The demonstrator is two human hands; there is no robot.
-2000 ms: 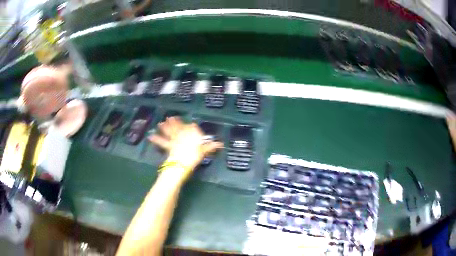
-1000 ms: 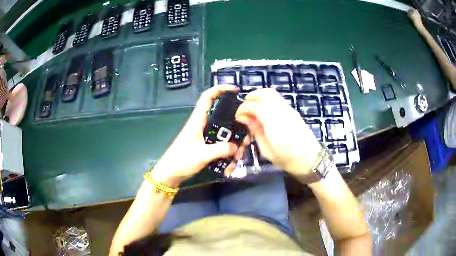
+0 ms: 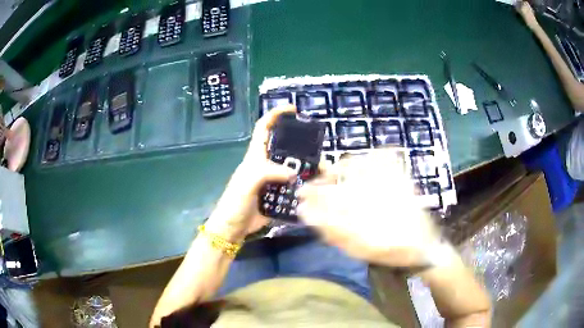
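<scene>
A black keypad mobile phone (image 3: pixel 296 142) is held in my left hand (image 3: pixel 255 176), dark screen up, its top tilted slightly right, with the thumb across the keys. My right hand (image 3: pixel 365 208) is blurred; its fingertips are at the phone's lower right side, and I cannot tell whether they hold anything. The lens tray (image 3: pixel 442 150), white-edged with rows of black-framed squares, lies behind and partly under my right hand.
A clear phone tray (image 3: pixel 165 102) at left holds several phones around one empty pocket. Tweezers (image 3: pixel 450 75), a second slim tool (image 3: pixel 494 83), white paper (image 3: pixel 462 97), a loose black frame (image 3: pixel 494 111) and a dispenser bottle (image 3: pixel 524 133) lie at right. Another person's arm (image 3: pixel 551 54) reaches in.
Earlier, my left hand was over the phone tray; then both hands were on the phone's screen and keys. Now my right hand has moved down off the screen and blurs.
</scene>
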